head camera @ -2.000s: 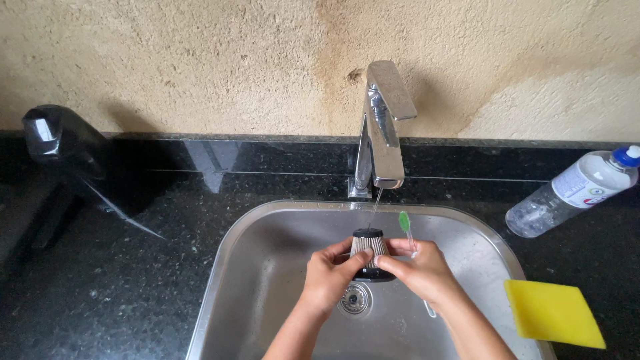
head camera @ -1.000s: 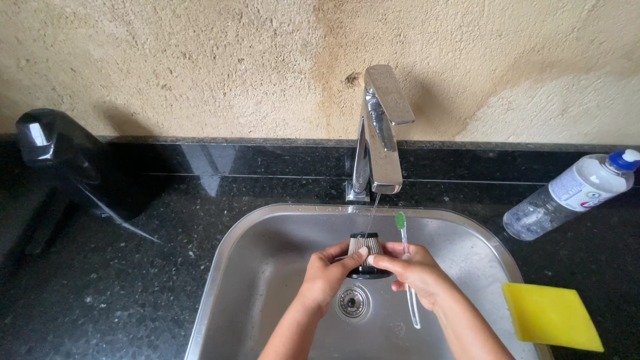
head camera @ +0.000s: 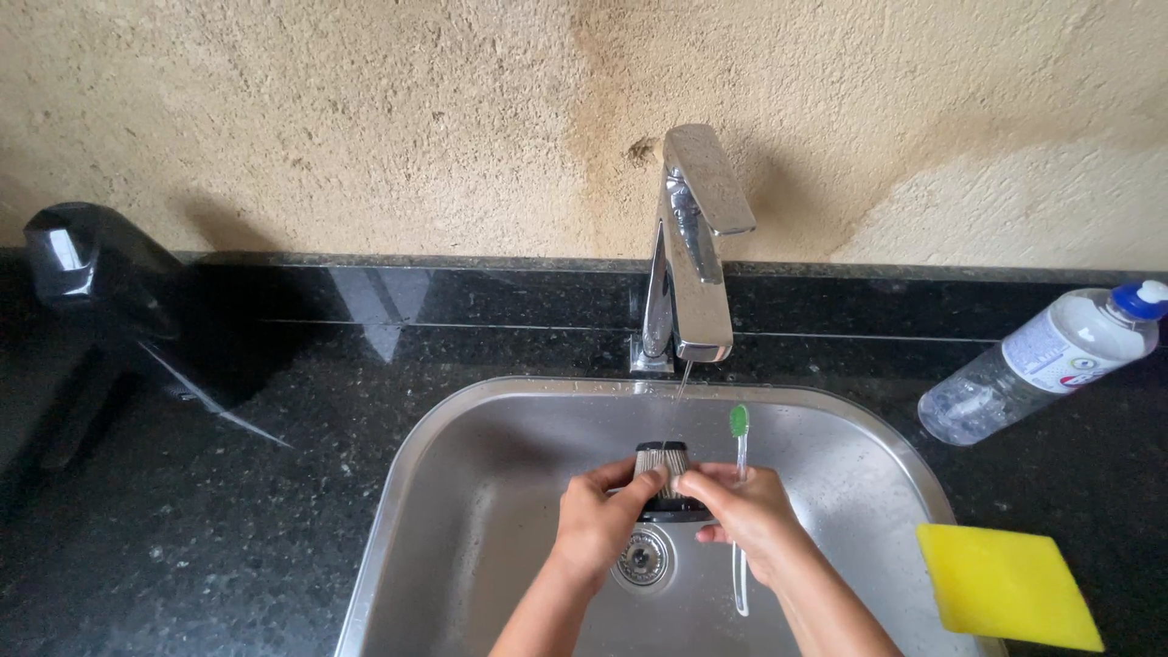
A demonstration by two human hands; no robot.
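A pleated filter cartridge (head camera: 663, 459) with black ends is held upright over the stainless steel sink (head camera: 511, 593), just below the faucet (head camera: 698, 265). A thin stream of water falls from the spout toward its top. My left hand (head camera: 602, 511) grips the filter's left side, thumb on the pleats. My right hand (head camera: 744, 511) grips its right side and also holds a clear-handled toothbrush (head camera: 740, 447) with green bristles pointing up. The fingers cover part of the pleats and the middle of the brush handle.
Below the hands lies the drain strainer (head camera: 643, 558). A yellow sponge cloth (head camera: 1008, 584) rests at the sink's right edge. On the black granite counter (head camera: 182, 547) stand a clear bottle with a blue cap (head camera: 1040, 365) at right and a glossy black object (head camera: 100, 265) at left.
The toothbrush in my right hand has swung from a slant to nearly upright. Both hands remain on the filter under the faucet.
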